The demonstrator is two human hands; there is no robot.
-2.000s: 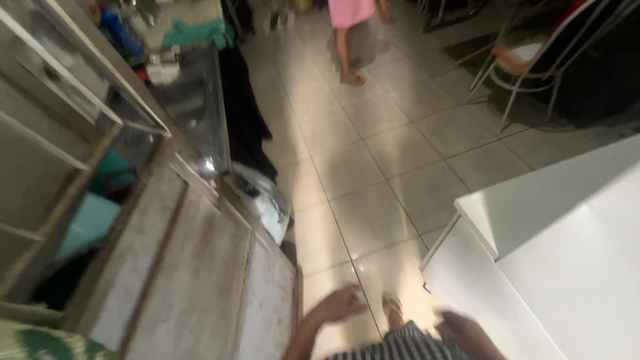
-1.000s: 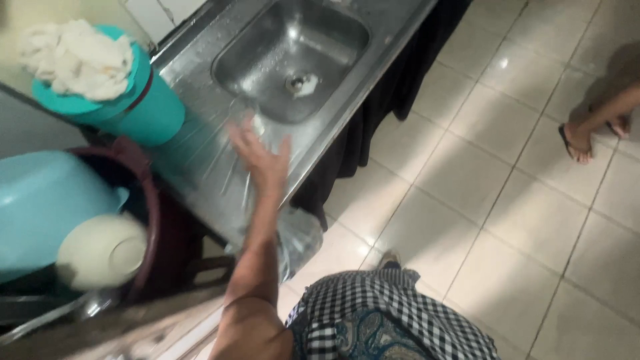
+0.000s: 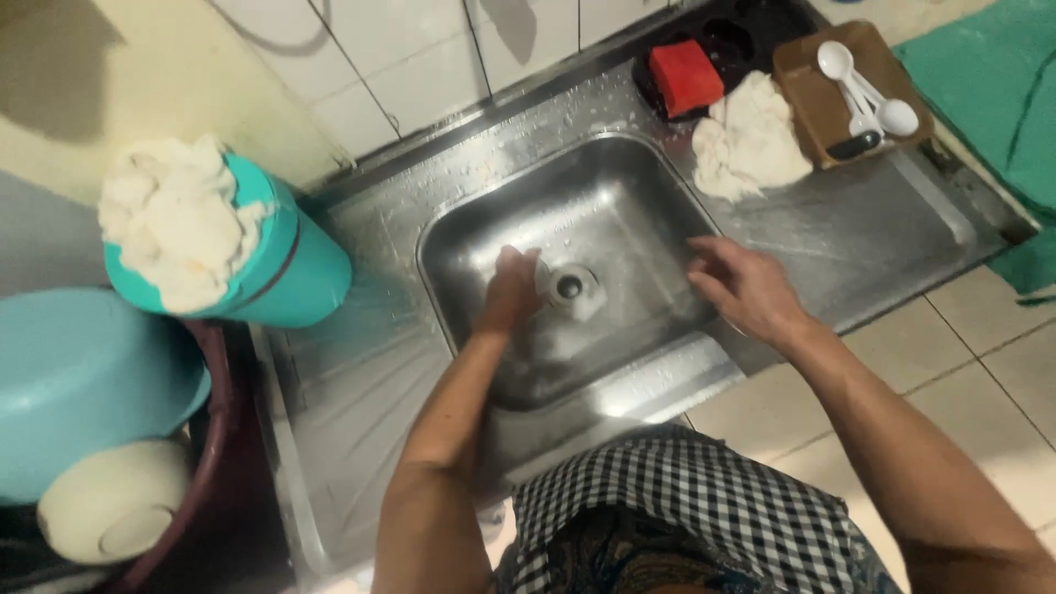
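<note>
My left hand (image 3: 516, 290) is down inside the stainless steel sink basin (image 3: 635, 198), just left of the drain (image 3: 570, 286). It is blurred, and whether anything small is in it cannot be told. Over the basin's right rim, my right hand (image 3: 747, 285) hangs with bent, spread fingers and holds nothing. A red sponge (image 3: 686, 77) lies on a black holder behind the basin's right corner, beside a crumpled cream cloth (image 3: 749, 140). Another cream cloth (image 3: 177, 219) is heaped on a turquoise plastic bucket (image 3: 305, 272) left of the basin.
A brown tray (image 3: 804, 70) with white spoons (image 3: 895, 117) sits at the right end of the counter, near a green cloth (image 3: 973, 91). At the left, a maroon tub (image 3: 213, 396) holds a light blue basin (image 3: 82, 371) and a cream bowl (image 3: 124, 495). A tiled wall stands behind.
The view has moved from the floor and cupboards to the sink. My left hand, over the left drainboard one second ago, is now in the basin. My right hand has come into view beside it.
</note>
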